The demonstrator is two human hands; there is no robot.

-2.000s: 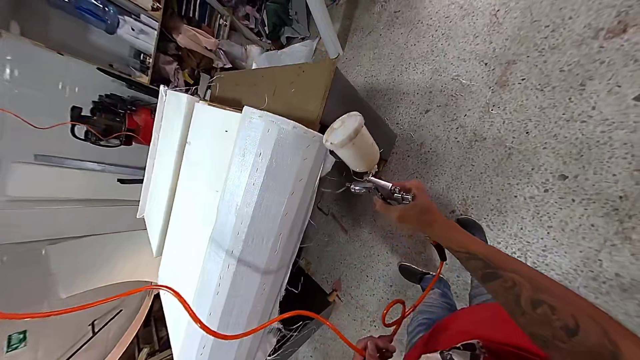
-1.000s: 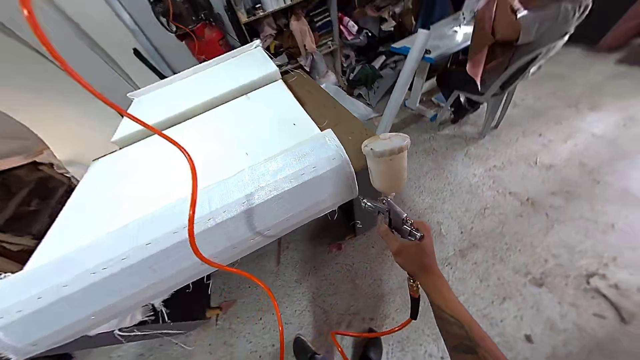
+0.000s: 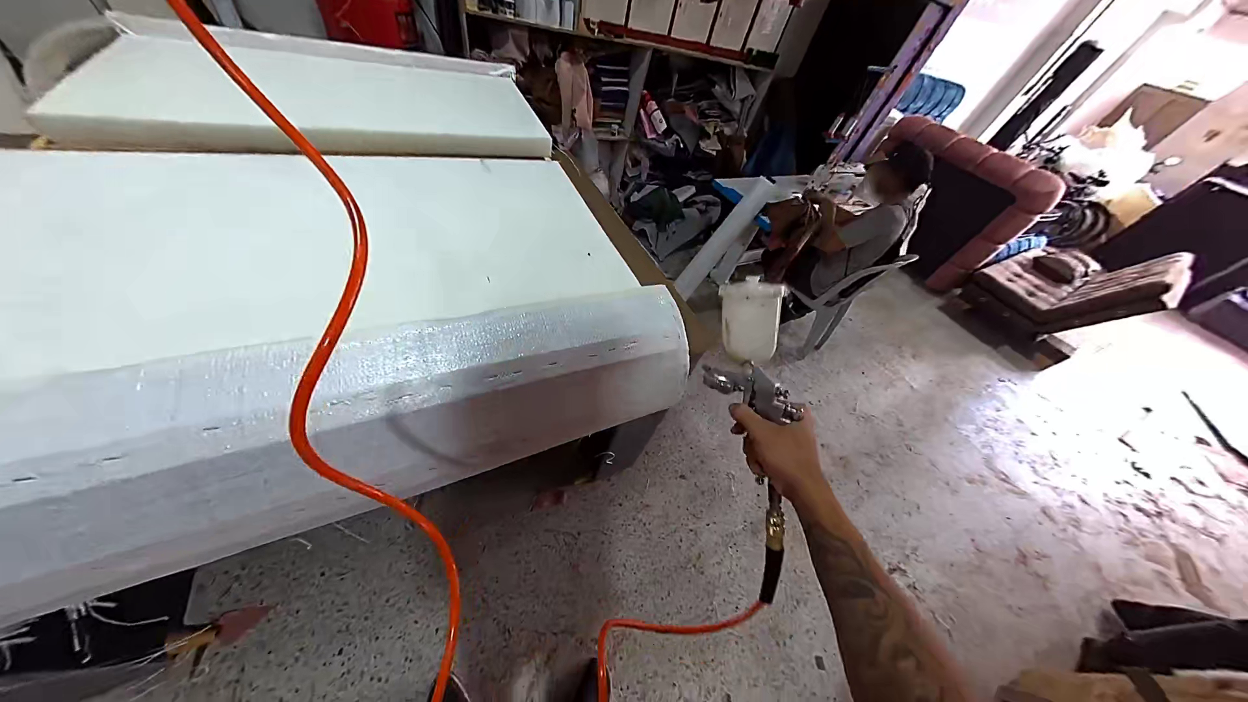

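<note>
My right hand (image 3: 783, 450) grips a metal spray gun (image 3: 765, 392) with a whitish plastic cup (image 3: 752, 320) on top. The gun is just right of the rounded end of a padded furniture piece, its nozzle facing left toward it. White fabric (image 3: 546, 375) with rows of staples covers the rounded front edge, which looks shiny on top. Behind it lie a pale foam sheet (image 3: 292, 244) and a raised foam strip (image 3: 322, 97). An orange air hose (image 3: 356, 263) crosses in front of the piece, and a length of it meets the gun's handle from below. My left hand is out of view.
Another person (image 3: 868, 234) sits on a plastic chair (image 3: 838, 297) beyond the gun. Shelves (image 3: 634, 39) with heaped fabric scraps stand behind. A pink tufted furniture frame (image 3: 1014, 175) and a brown cushioned seat (image 3: 1082, 283) are at right. Dark and tan material (image 3: 1150, 643) lies at lower right.
The view has swung strongly, now taking in the seated person and the furniture at right. My left hand, on the hose two seconds ago, has left view. My right hand still holds the spray gun.
</note>
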